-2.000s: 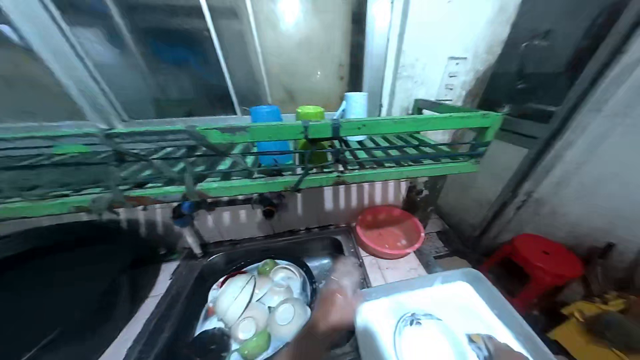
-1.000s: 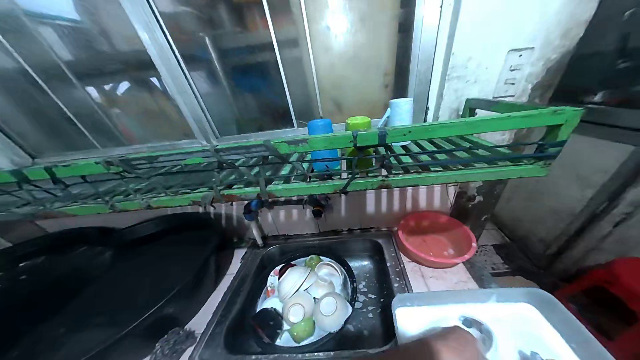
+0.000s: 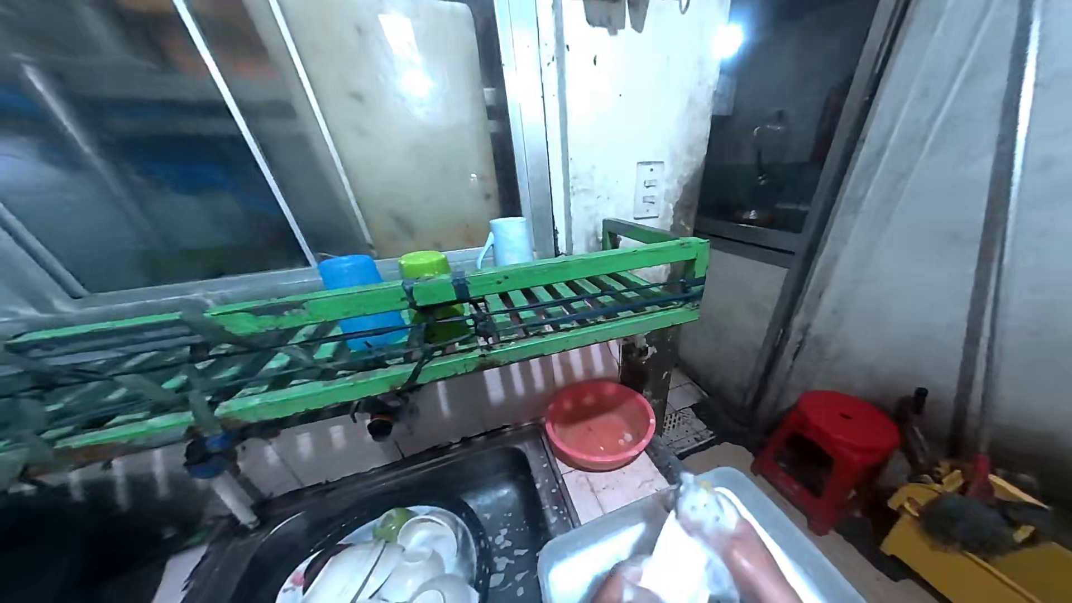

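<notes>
Both hands are over a pale plastic tub [image 3: 565, 557] at the bottom right. My left hand [image 3: 618, 579], cut by the bottom edge, is at a white dish [image 3: 674, 557] covered in suds. My right hand [image 3: 737, 544] is on the dish's right side with something whitish and foamy at its fingertips, perhaps a sponge. To the left, a black basin [image 3: 481, 544] in the dark sink [image 3: 523, 469] holds several white bowls [image 3: 414, 574], plates and a green item [image 3: 391, 524].
A pink plastic basin [image 3: 599, 427] stands on the tiles behind the tub. Above runs a green slatted rack [image 3: 586, 272] with a blue cup [image 3: 352, 276], a green cup [image 3: 425, 265] and a light blue mug [image 3: 511, 241]. A tap [image 3: 226, 481] is at left; a red stool [image 3: 837, 444] and yellow bucket [image 3: 988, 544] at right.
The view has turned right since one second ago. A white dish is now raised between my hands above the tub; one second ago one hand was seen low at the tub.
</notes>
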